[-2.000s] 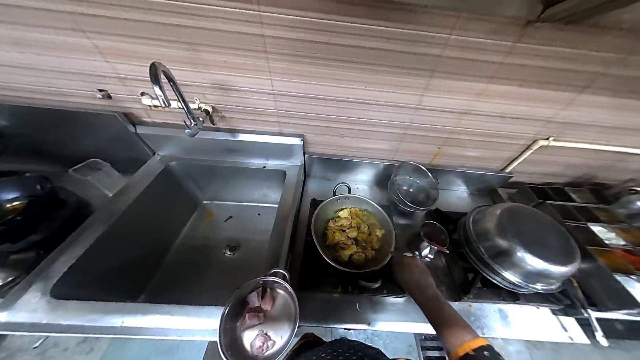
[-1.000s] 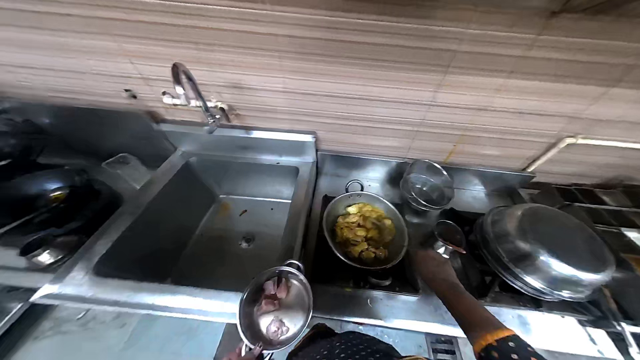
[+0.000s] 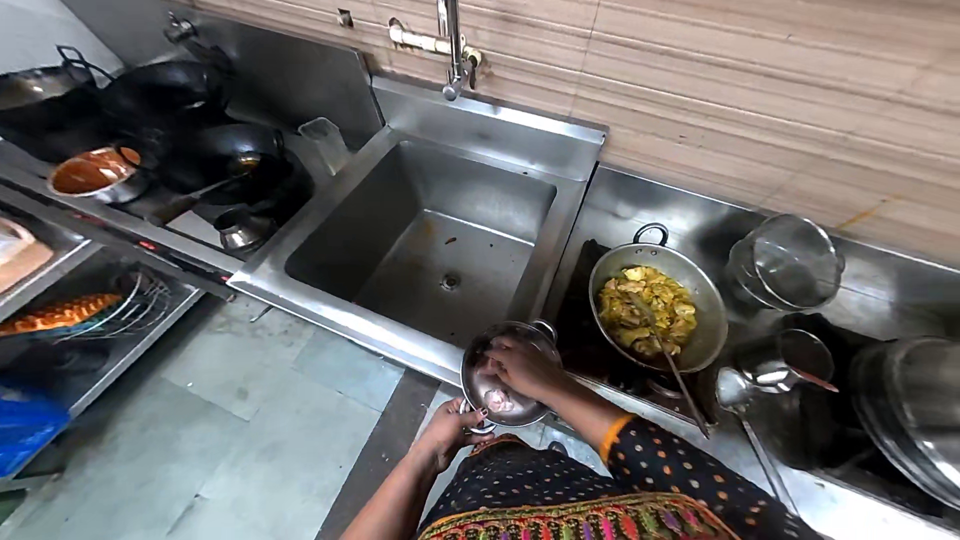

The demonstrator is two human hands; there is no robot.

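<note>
At the sink's front edge I hold a metal pan [image 3: 529, 421] by its lower handle with my left hand [image 3: 448, 433]. My right hand [image 3: 526, 365] reaches inside the pan, its fingers at the raw meat pieces [image 3: 496, 400]; whether they grip one is hidden. To the right, a two-handled kadai [image 3: 712, 330] of yellow spiced pieces [image 3: 649, 309] sits on the stove, with a long-handled spoon [image 3: 679, 379] resting in it. Beside it are a metal ladle [image 3: 733, 390] and a small steel vessel [image 3: 806, 356].
Behind the pan is a deep steel sink [image 3: 559, 247] under a tap [image 3: 453, 52]. Glass bowls [image 3: 787, 262] and a large covered pot [image 3: 915, 412] stand at the right. Dark woks [image 3: 225, 154], a pot of red sauce [image 3: 94, 176] and a lower shelf [image 3: 142, 352] are at the left.
My right hand has moved from beside the kadai into the pan of meat. A spoon now rests in the kadai. The view has swung left.
</note>
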